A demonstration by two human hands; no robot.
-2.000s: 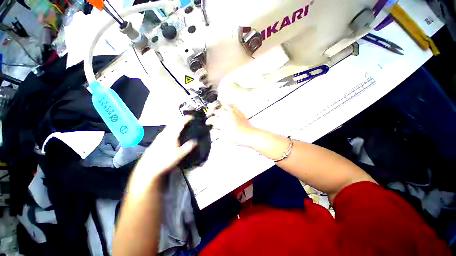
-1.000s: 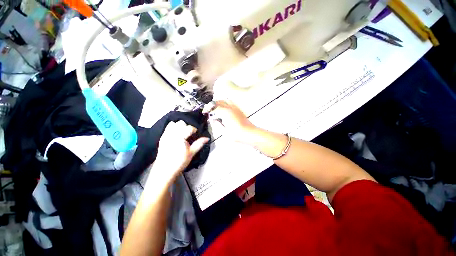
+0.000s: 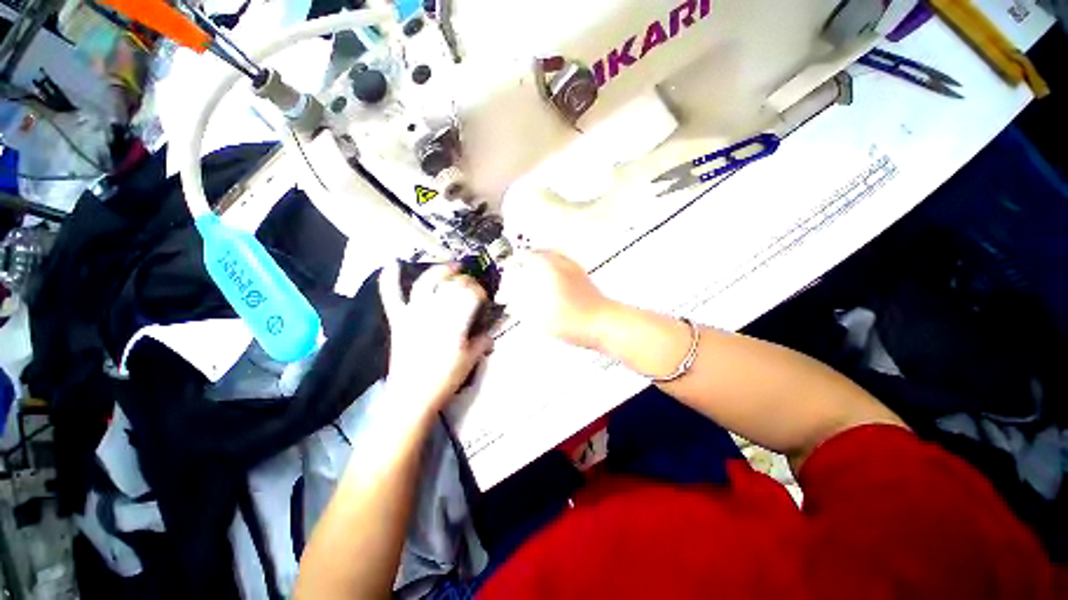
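A black garment panel (image 3: 340, 358) runs from the heap on the left up to the presser foot and needle area (image 3: 474, 234) of the cream-white sewing machine (image 3: 515, 117). My left hand (image 3: 431, 328) lies on the black cloth just in front of the presser foot, fingers bent onto it. My right hand (image 3: 548, 293) is just right of the needle area, its fingertips at the cloth's edge. The cloth between the hands is small and partly hidden by the fingers.
A light blue tag-shaped attachment (image 3: 260, 293) hangs left of the needle. Thread snips (image 3: 732, 158) and a second pair (image 3: 914, 70) lie on the white table (image 3: 750, 252). A yellow tool (image 3: 984, 45) is at the far right. An orange-handled rod (image 3: 164, 21) stands upper left.
My left hand has moved up and right, closer to the presser foot, and its fingers now cover more of the black cloth. My right hand stays beside the needle area.
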